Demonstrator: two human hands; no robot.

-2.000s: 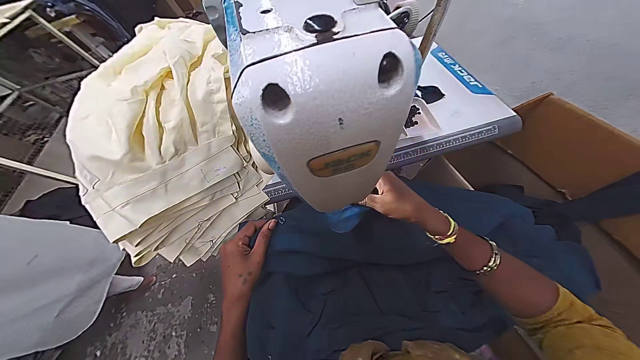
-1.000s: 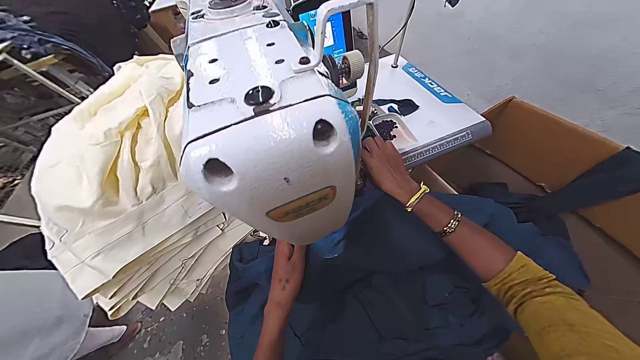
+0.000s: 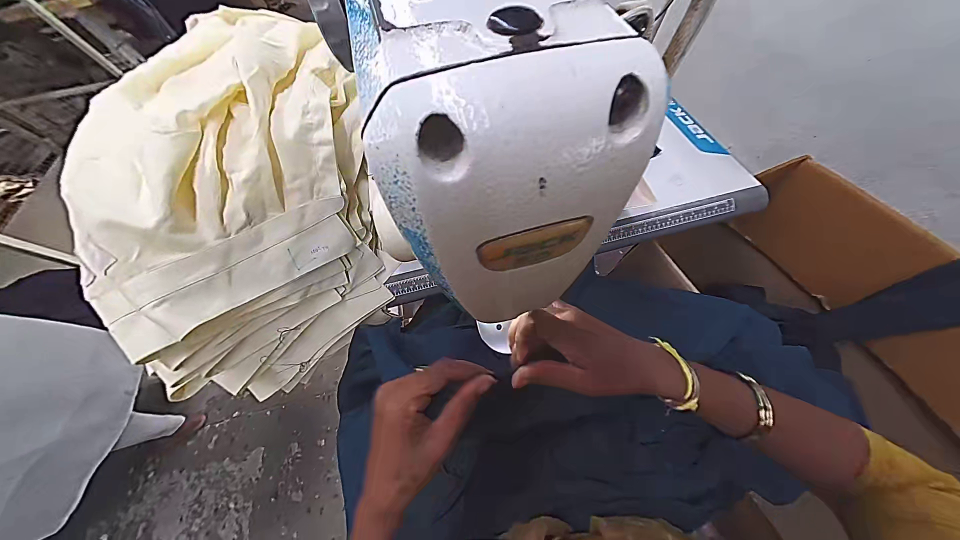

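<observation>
The white head of a Jack sewing machine (image 3: 517, 172) fills the upper middle and hides the needle area. Dark blue fabric (image 3: 585, 442) spreads below it. My left hand (image 3: 420, 427) is over the fabric, thumb and forefinger tips nearly together; whether something thin lies between them cannot be told. Close to its right, just under the machine head, my right hand (image 3: 577, 352) has curled fingers, partly hidden, beside a small white machine part (image 3: 495, 335). What the right fingers hold, if anything, is not visible.
A stack of cream fabric pieces (image 3: 217, 202) rests left of the machine. An open cardboard box (image 3: 847, 232) stands at the right, with dark fabric over its edge. The machine bed (image 3: 697, 180) carries a ruler strip. Pale grey fabric (image 3: 52, 420) is at the lower left.
My right hand has come down from beside the machine bed, behind the head, to the front below the head. My left hand has come out from under the head, and the two hands are now close together.
</observation>
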